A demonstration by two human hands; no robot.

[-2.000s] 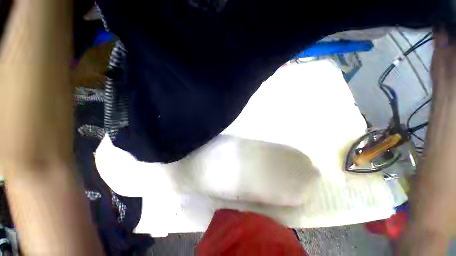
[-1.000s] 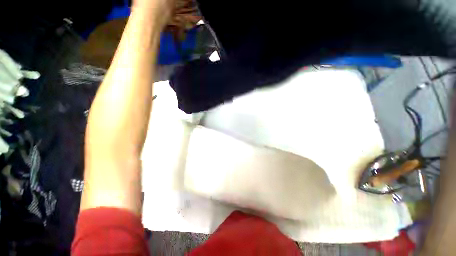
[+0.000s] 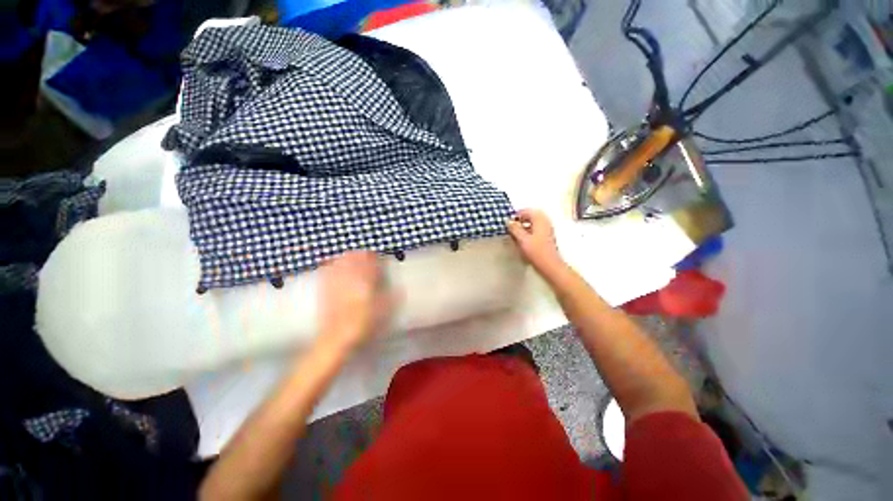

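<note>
A black-and-white checked garment piece (image 3: 333, 196) lies spread over the board, its near edge on the cream padded form (image 3: 108, 303). Small dark loops or tabs are spaced along that near edge. A dark panel (image 3: 416, 88) shows at its far right side. My right hand (image 3: 531, 235) pinches the near right corner of the cloth between thumb and fingers. My left hand (image 3: 354, 294) is blurred at the near edge of the cloth, around its middle; its fingers cannot be made out. The steam iron (image 3: 636, 166) stands apart on its metal rest at the right.
The white ironing board (image 3: 509, 73) extends behind and right of the cloth. Black hose and cables (image 3: 774, 142) run from the iron toward the pale wall. Dark garments (image 3: 49, 235) are heaped at left. Blue items (image 3: 113, 78) are behind. A red cloth (image 3: 690, 294) hangs near the board's right edge.
The large dark cloth held up in front has gone, and the checked piece now lies spread on the padded form. Both hands are now at its near edge. The view has shifted.
</note>
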